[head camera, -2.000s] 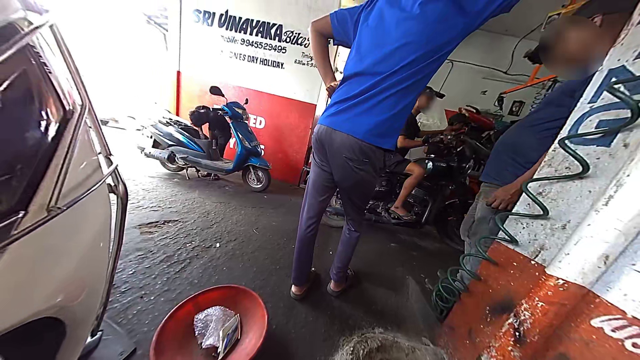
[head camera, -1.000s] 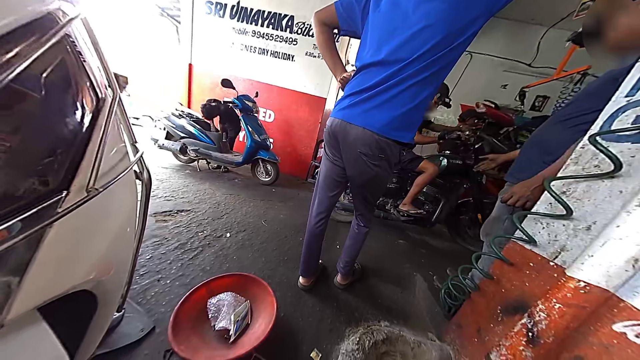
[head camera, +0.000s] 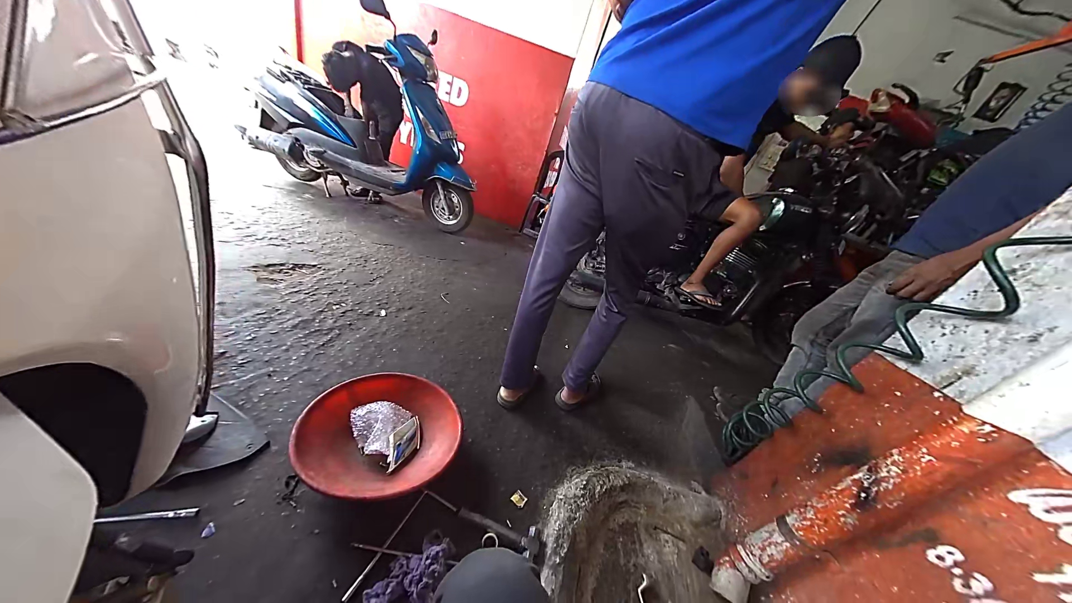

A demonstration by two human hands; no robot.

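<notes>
Neither my left hand nor my right hand shows in the head view, so what they hold or touch is hidden. What seems to be my knee in grey cloth (head camera: 490, 578) is at the bottom edge. Just left of it lies a purple rag (head camera: 412, 573), with thin metal rods (head camera: 382, 548) on the dark floor beside it. Beyond the rods sits a red bowl (head camera: 314, 444), which holds crumpled bubble wrap (head camera: 377, 424) and a small flat packet (head camera: 404, 444).
A person in a blue shirt (head camera: 712, 63) stands ahead. Behind are a blue scooter (head camera: 423, 100), a person bending by it, and a person at a motorcycle (head camera: 737, 260). Left is a pale vehicle (head camera: 92, 260); right, a green coiled hose (head camera: 846, 368), another person's hand (head camera: 930, 276) and a concrete basin (head camera: 586, 511).
The view has tipped downward, bringing the rods, rag and knee into sight. The bubble wrap and packet are still in the red bowl. A dark-clothed person now shows bending at the scooter.
</notes>
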